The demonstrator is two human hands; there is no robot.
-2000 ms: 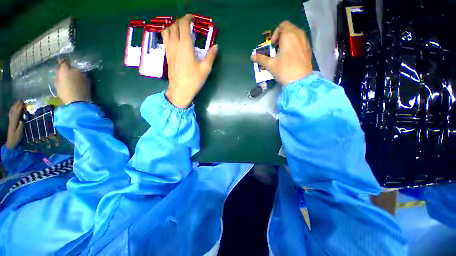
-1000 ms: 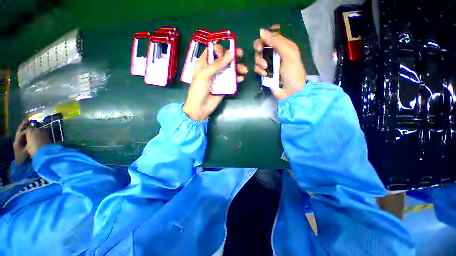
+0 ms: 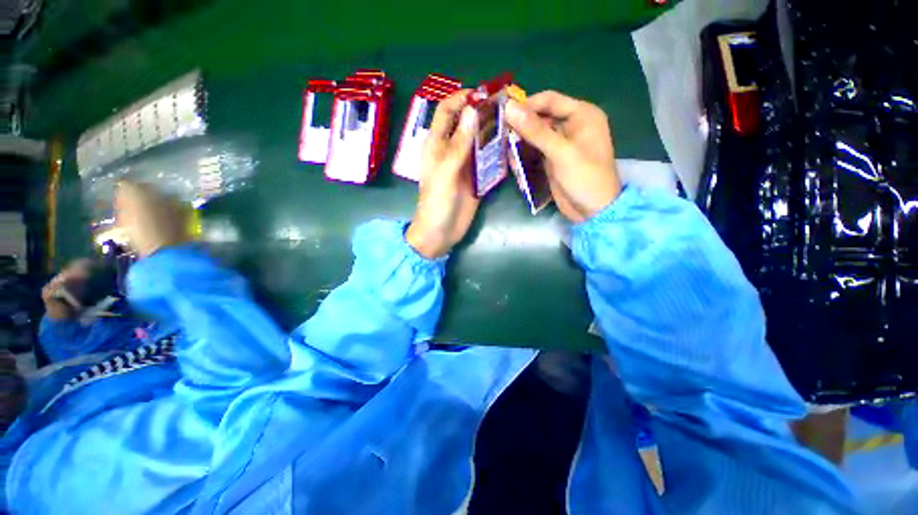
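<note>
My left hand (image 3: 446, 186) holds a red-rimmed phone housing (image 3: 491, 151), tilted on edge, above the green bench. My right hand (image 3: 572, 151) holds a thin display module (image 3: 528, 173) close beside the housing, its face turned partly away. An orange flex cable (image 3: 515, 93) shows at the top, by my right fingertips. Whether the two parts touch is hard to tell. More red-rimmed housings stand in a stack (image 3: 354, 131) and in another stack (image 3: 415, 139) left of my left hand.
A glossy black tray (image 3: 856, 231) lies at right, with a red-ended part (image 3: 743, 86) at its near edge. A white sheet (image 3: 676, 75) lies beside it. Clear gridded trays (image 3: 146, 121) are at left, near a neighbouring worker's blurred hand (image 3: 151, 216).
My left hand has lifted the housing off the right-hand stack, tilted it and brought it right, against the display module in my right hand. The neighbouring worker's hand has moved.
</note>
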